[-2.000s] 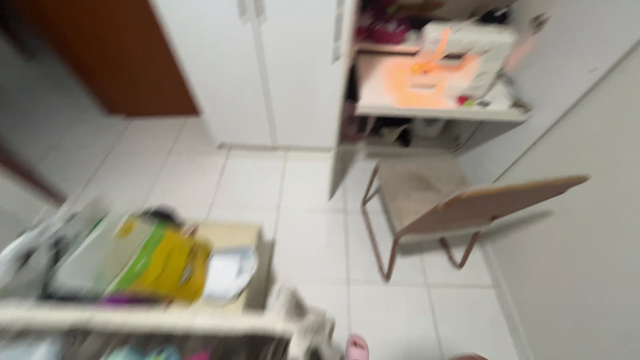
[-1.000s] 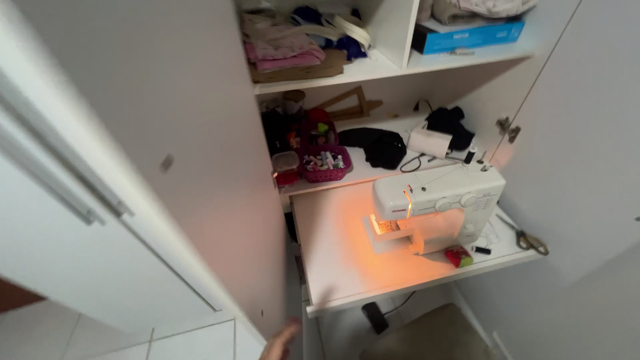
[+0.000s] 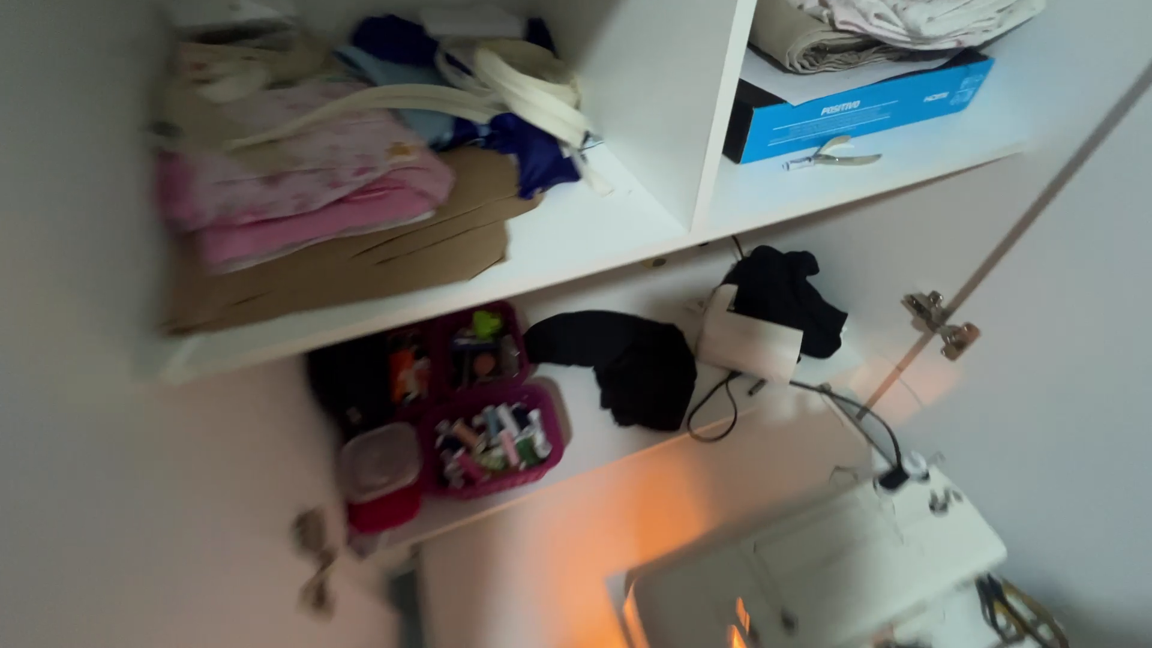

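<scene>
Neither of my hands shows in the head view now. A white sewing machine (image 3: 828, 558) stands at the lower right, its lamp casting orange light on the board below. Behind it, on a low shelf, a magenta basket (image 3: 493, 441) holds many small thread spools. A clear-lidded red container (image 3: 382, 477) is beside that basket. Black cloth (image 3: 630, 360) lies to the right of the baskets, and a white boxy object (image 3: 749, 335) rests against more black fabric (image 3: 792, 292). Scissors (image 3: 1021, 612) are partly visible right of the machine.
The upper shelf (image 3: 621, 216) bears folded pink fabric (image 3: 333, 202), brown cardboard (image 3: 432, 247) and a cream strap roll (image 3: 531, 85). Right of the divider (image 3: 711, 117) are a blue box (image 3: 864, 108) and small thread snips (image 3: 832, 157). Metal hinges (image 3: 940, 324) join the cabinet's right side to its door.
The view has moved in from the room to the cabinet shelves. A hand that was at the bottom edge one second ago is out of view.
</scene>
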